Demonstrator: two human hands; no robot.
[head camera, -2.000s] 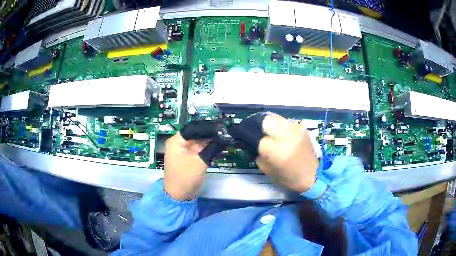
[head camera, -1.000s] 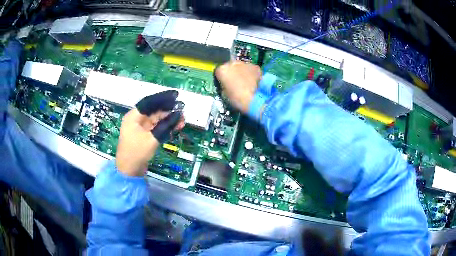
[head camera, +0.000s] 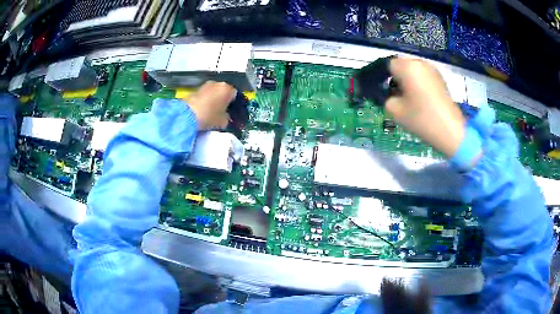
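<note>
Large green circuit boards lie end to end: one on the left (head camera: 255, 110) and one in the middle (head camera: 319, 98). My left hand (head camera: 215, 107), with black-covered fingers pointing down, is at the left board, just below the right end of its finned heat sink (head camera: 196, 64). My right hand (head camera: 417, 101), fingers also black-covered, is bent over the upper part of the middle board, left of another finned heat sink (head camera: 470, 89), which it partly hides. The fingertips are blurred or hidden, so I cannot tell what either hand holds. Long white heat sinks (head camera: 381, 168) run along the boards.
A pale metal rail (head camera: 202, 254) runs along the boards' near edge. Black bins of blue parts (head camera: 479, 46) and silver parts (head camera: 411, 27) stand behind. Stacked trays (head camera: 116, 18) are at the upper left. Another person's blue sleeve (head camera: 31, 221) is at the left edge.
My left hand has moved up from the lower part of the left board towards its finned heat sink. My right hand has moved right, from the left board to the middle one. The view has shifted.
</note>
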